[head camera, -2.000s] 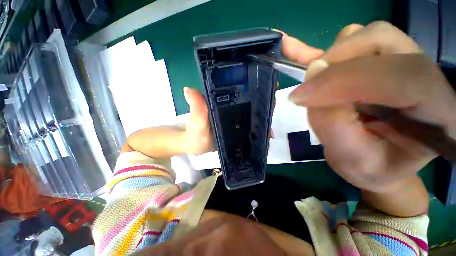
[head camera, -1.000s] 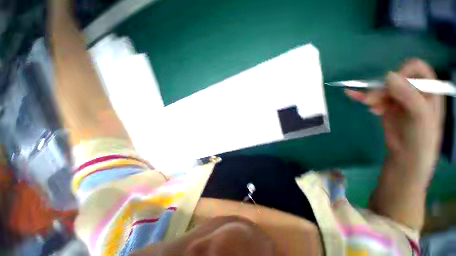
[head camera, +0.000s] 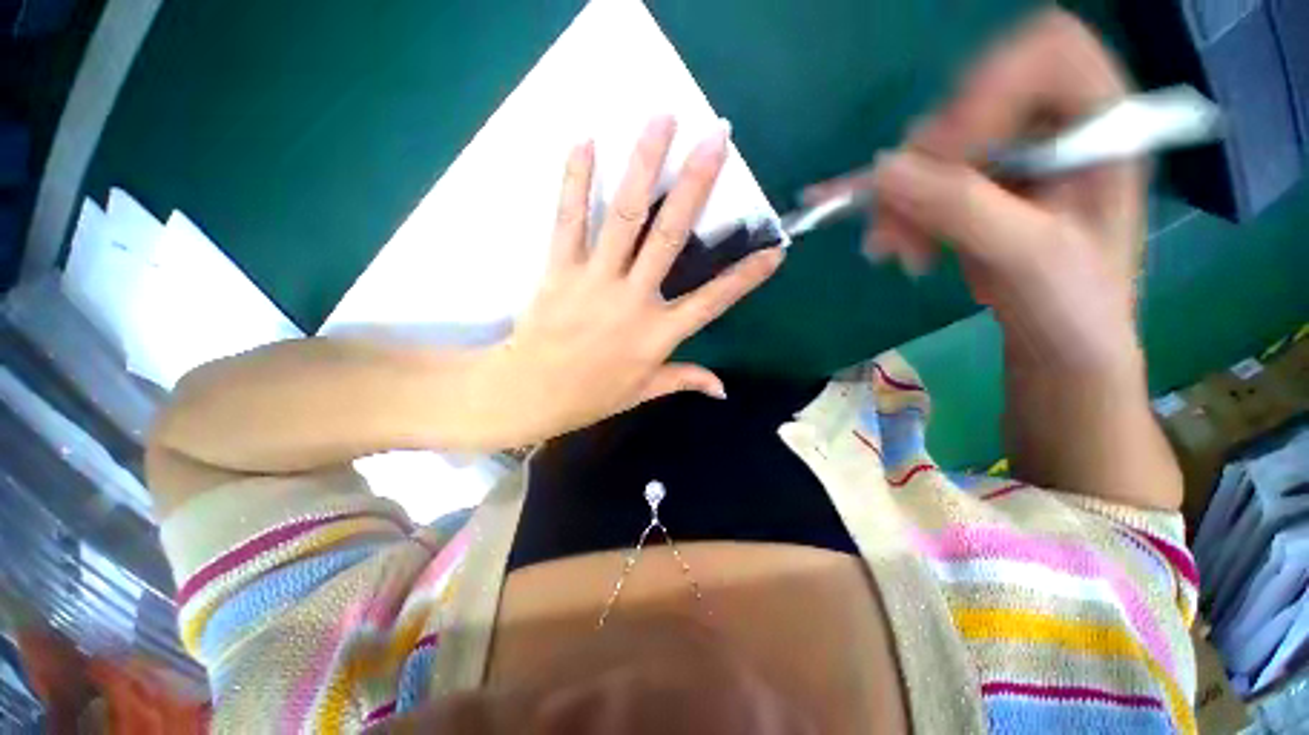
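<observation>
A long white liner sheet (head camera: 474, 216) lies slanted on the green mat. My left hand (head camera: 617, 287) rests flat on it, fingers spread, partly over the black adhesive sheet (head camera: 704, 259) near the sheet's right edge. My right hand (head camera: 1005, 172), blurred, holds the silver tweezers (head camera: 1105, 137). The tweezer tip is at the sheet's right corner, beside the black adhesive. I cannot tell whether the tip touches or grips it.
Stepped white spare sheets (head camera: 180, 295) lie at the left. Clear plastic trays (head camera: 86, 488) are at the far left. Dark housings (head camera: 1249, 101) stand at the upper right. A brown box (head camera: 1220, 409) and pale wrapped items (head camera: 1270, 531) are at the right edge.
The black housing held in my left hand two seconds ago is out of view. My left hand has come down onto the white sheet, which is more slanted. My right hand has brought the tweezers to its corner.
</observation>
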